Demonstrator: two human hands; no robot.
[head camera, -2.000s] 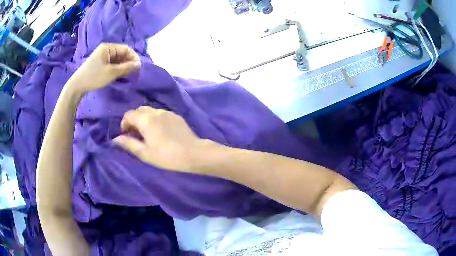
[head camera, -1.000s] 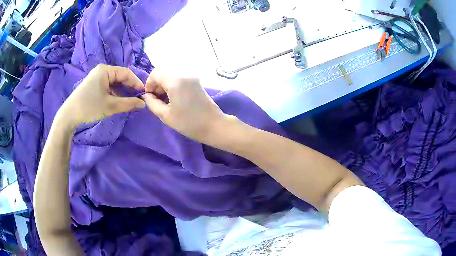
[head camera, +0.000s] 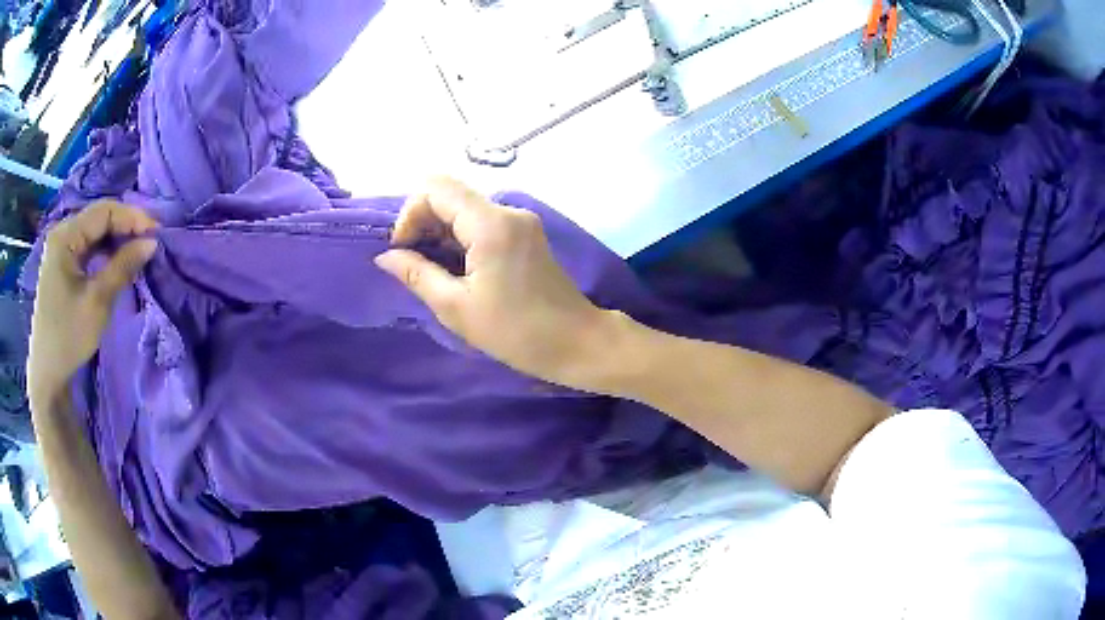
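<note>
A large purple garment (head camera: 351, 412) lies over my lap and the left part of the table. My left hand (head camera: 103, 273) pinches its edge at the far left. My right hand (head camera: 497, 273) pinches the same edge near the middle. The fabric edge (head camera: 279, 228) is stretched nearly straight between the two hands, with a seam line along it. The cloth hangs down below both hands.
The white machine table (head camera: 606, 194) has a blue front edge. On it are a hinged metal arm (head camera: 660, 73), a printed scale (head camera: 727, 131) with a tan strip (head camera: 789, 115), and orange-handled snips (head camera: 880, 30). Gathered purple garments (head camera: 1006, 291) lie at the right.
My hands came together at the cloth edge, then moved apart, the left hand far to the left, pulling the edge straight. The camera view has shifted, and the table sits higher in the picture.
</note>
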